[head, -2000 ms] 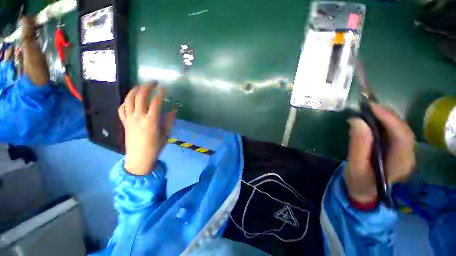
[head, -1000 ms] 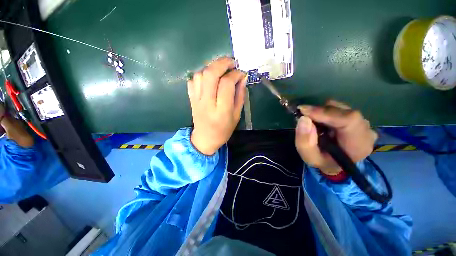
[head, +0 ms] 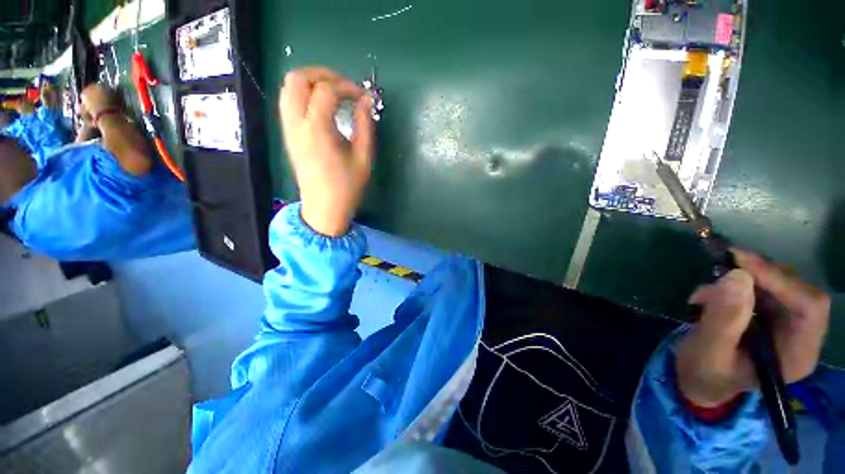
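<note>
The opened phone assembly (head: 639, 120) lies on the green mat at the upper right, with its small blue-purple sub-board (head: 625, 198) at the end nearest me. My right hand (head: 760, 324) holds the soldering iron (head: 706, 236) like a pen, its tip over the lower part of the phone. My left hand (head: 326, 139) is at the loose pile of small components (head: 373, 99), thumb and forefinger at the pile's left side. Whether the fingertips pinch a component cannot be told.
A long black tray (head: 225, 199) with two bright phone-like rectangles is at the left. Beyond it are orange-handled cutters (head: 148, 102) and a neighbouring worker's blue sleeve (head: 107, 208). A pale strip (head: 583, 248) runs from the phone to the bench edge.
My left hand has left the phone's end and moved left to the component pile. The iron's tip has left the sub-board's edge and lies further up over the phone. The view has turned left.
</note>
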